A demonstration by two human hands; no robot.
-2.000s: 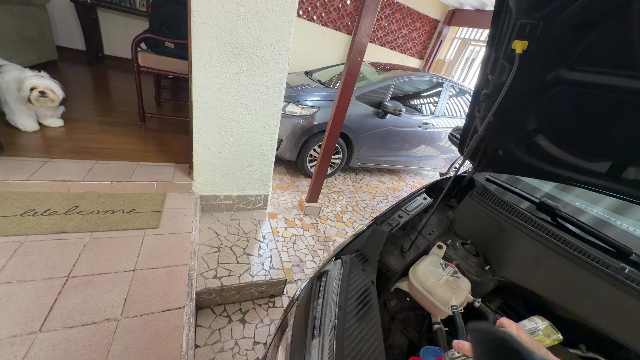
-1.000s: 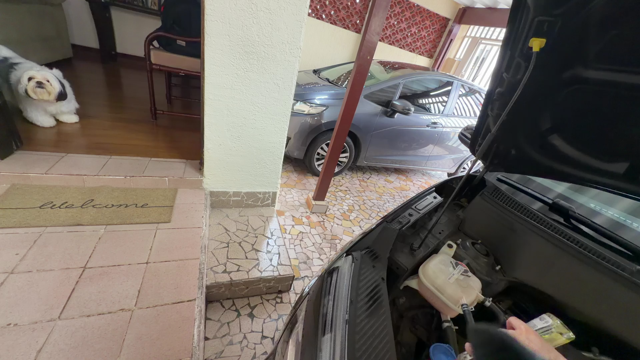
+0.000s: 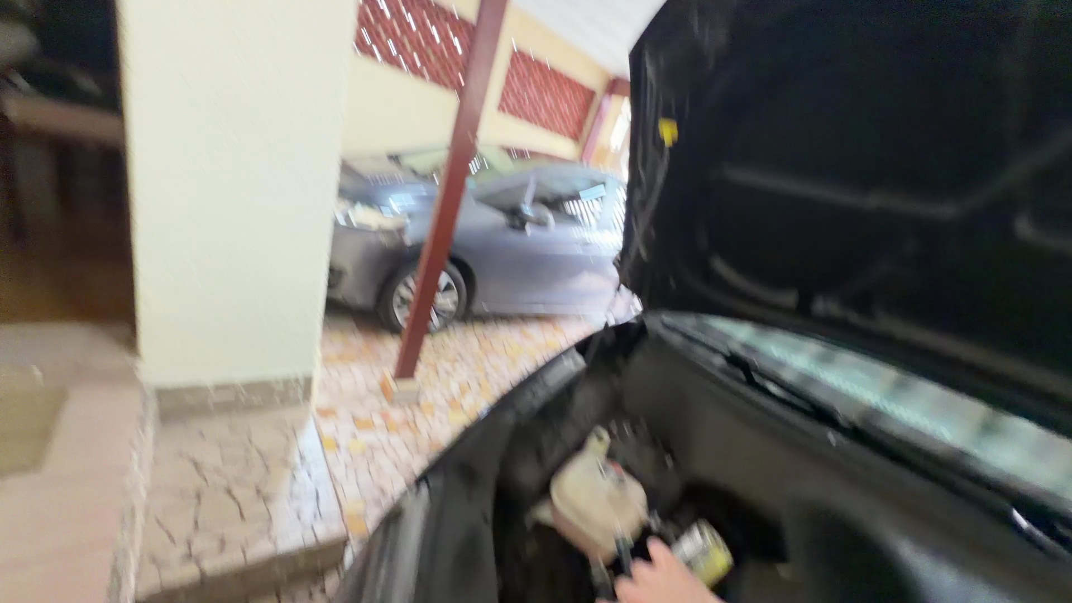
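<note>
My right hand (image 3: 666, 578) reaches into the engine bay from the bottom edge, only partly in view. Its fingertips are beside a dark hose (image 3: 624, 553) under a whitish plastic fluid reservoir (image 3: 599, 502). Blur and the frame edge hide whether the fingers grip anything. Just right of the hand lies an item with a yellow and white label (image 3: 705, 553); its kind is unclear. My left hand is not in view. The raised black hood (image 3: 837, 167) of the car stands over the bay.
The black fender edge (image 3: 469, 452) borders the bay on the left. Beyond it stand a slanted red post (image 3: 444, 201), a parked grey car (image 3: 536, 268) and a pale wall pillar (image 3: 234, 193). A tiled step (image 3: 243, 502) is at lower left. Windshield glass (image 3: 904, 385) shows at right.
The view has swung right and blurred; the dog at the doorway has left the picture. My right hand still shows by the reservoir and the labelled item.
</note>
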